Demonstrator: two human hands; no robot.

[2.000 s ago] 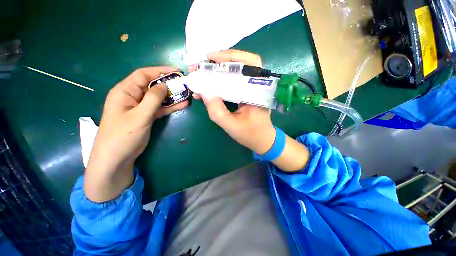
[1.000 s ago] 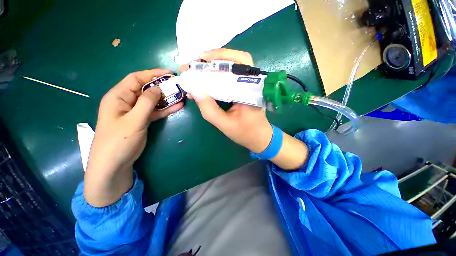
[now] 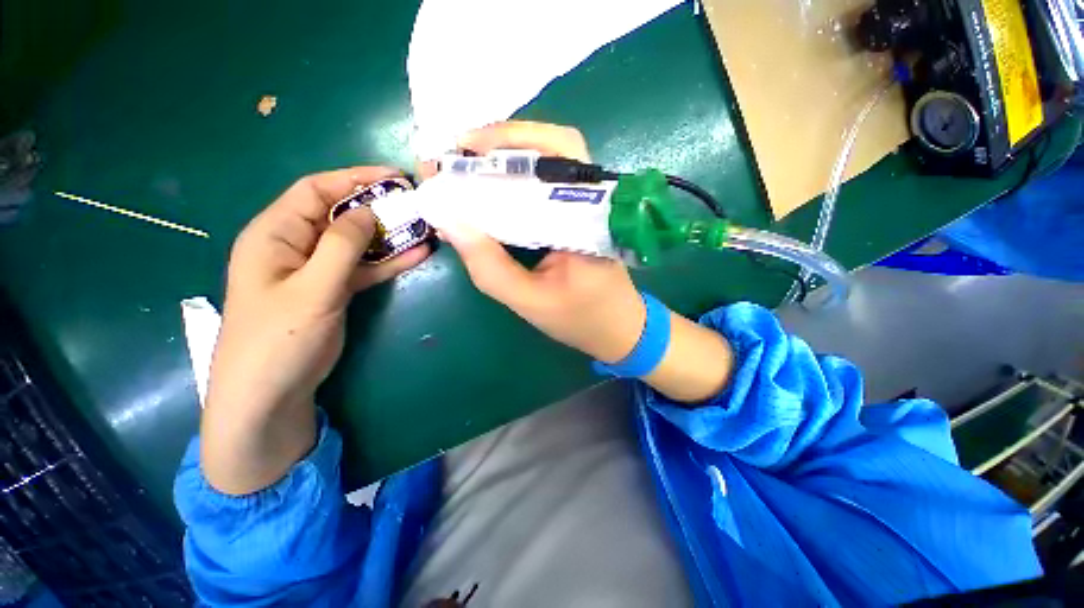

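Note:
The small device housing [image 3: 399, 226], a rounded shape with a shiny rim and a white and gold inside, is held in the fingers of my left hand [image 3: 291, 279]. My left thumb lies over its left part. My right hand [image 3: 559, 291] is closed around the white glue syringe [image 3: 511, 208]. The syringe lies nearly level, its front end at the housing's upper right; whether the tip touches it I cannot tell. The finger switch [image 3: 490, 164] lies along the barrel. The green adapter head [image 3: 646, 219] is on the rear end, with a clear air hose [image 3: 785, 246].
A white paper sheet [image 3: 499, 59] lies beyond my right hand. A cardboard sheet [image 3: 796, 107] and the black glue dispenser [image 3: 981, 89] with its gauge [image 3: 945, 121] stand at the upper right. A thin stick [image 3: 131, 214] and a white paper scrap [image 3: 200, 339] lie at left.
Both hands, the housing and the syringe appear slightly further left in the picture, as does the bench background. The syringe's front end now sits at the housing's upper edge. Both grips look the same.

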